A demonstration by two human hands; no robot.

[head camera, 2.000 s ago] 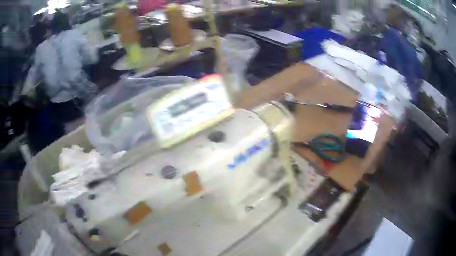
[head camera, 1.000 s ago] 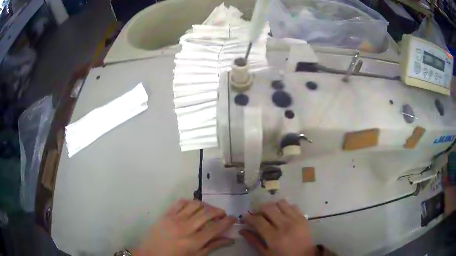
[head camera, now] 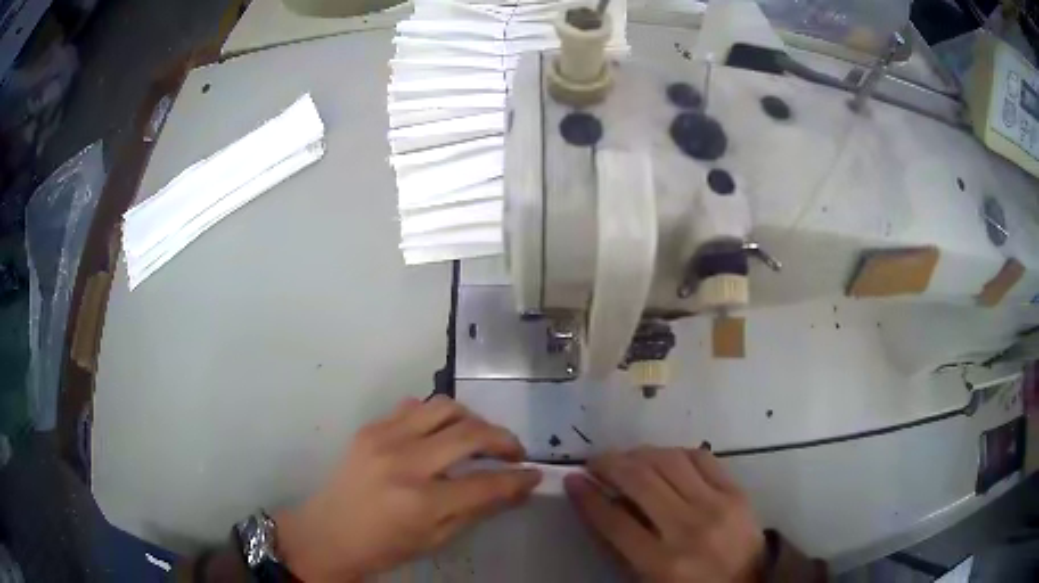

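A narrow white fabric strip (head camera: 555,477) lies between my hands at the front of the table, mostly covered by my fingers. My left hand (head camera: 439,484) grips its left part, thumb and fingers together. My right hand (head camera: 655,507) grips its right part. The needle plate (head camera: 513,342) is bare in front of the strip, with the presser foot (head camera: 564,344) above its right side. The chain of sewn pieces (head camera: 450,148) lies pleated behind the plate, left of the machine head (head camera: 786,205).
An unsewn strip stack (head camera: 226,188) lies on the table's left part. The control panel (head camera: 1012,103) is at the upper right. A clear plastic bag (head camera: 837,34) lies behind the machine head, and another clear plastic piece (head camera: 59,262) hangs beyond the left edge.
The view has moved closer to the table front. A white strip now shows between my hands, and my hands sit slightly lower relative to the needle plate.
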